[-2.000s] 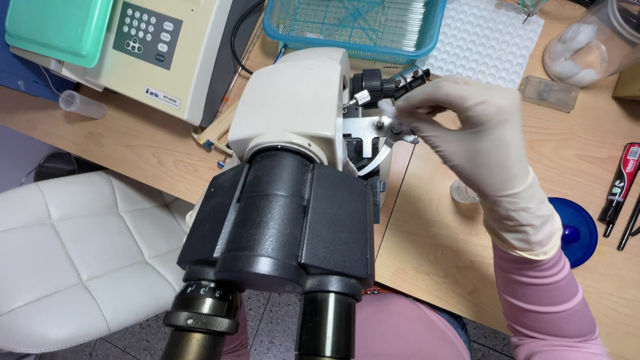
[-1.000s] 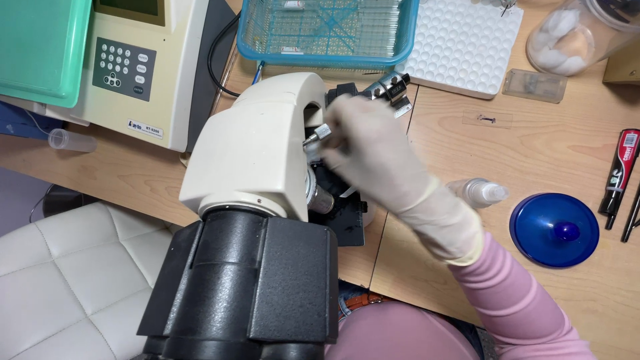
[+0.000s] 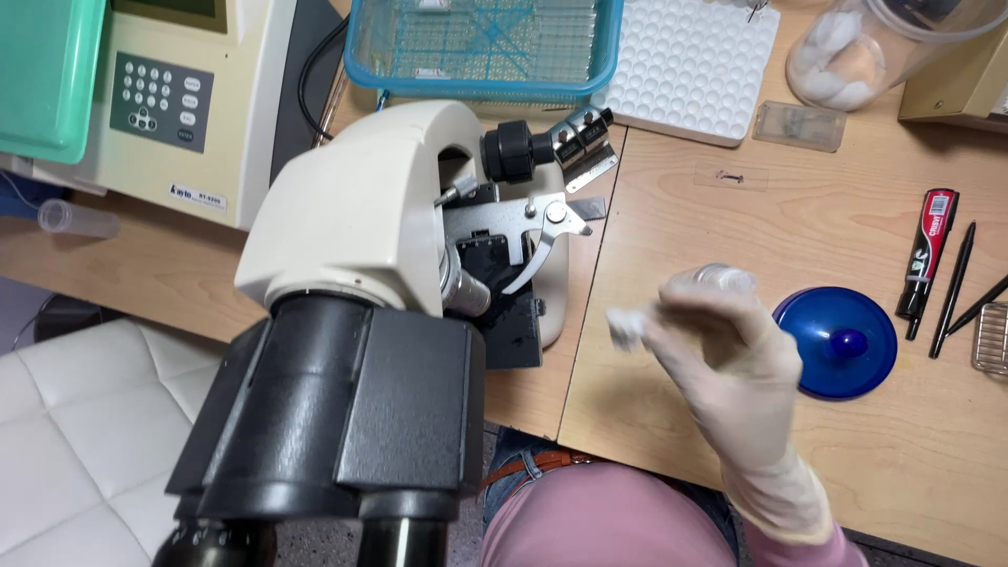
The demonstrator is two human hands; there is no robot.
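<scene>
My gloved right hand point(image 3: 724, 354) pinches a small white cotton wad point(image 3: 626, 327) between thumb and fingertips, above the wooden desk. It is to the right of a microscope point(image 3: 354, 205), whose black stage point(image 3: 504, 315) and metal slide clip point(image 3: 539, 236) show beneath the white head. Partly behind my fingers lies a small clear bottle point(image 3: 720, 277). A stained glass slide point(image 3: 731, 176) rests flat on the desk, farther back. My left hand is out of view.
A blue basket point(image 3: 480, 85) and a white well tray point(image 3: 685, 71) stand behind the microscope. Nearby are a clear slide box point(image 3: 800, 126), a jar with cotton point(image 3: 850, 71), a blue lid point(image 3: 835, 342), a marker point(image 3: 929, 260), a keypad instrument point(image 3: 173, 102) and a white padded chair point(image 3: 94, 441).
My right hand has moved away from the microscope stage, toward me and to the right, with the white wad in its fingers. The metal slide clip is now uncovered.
</scene>
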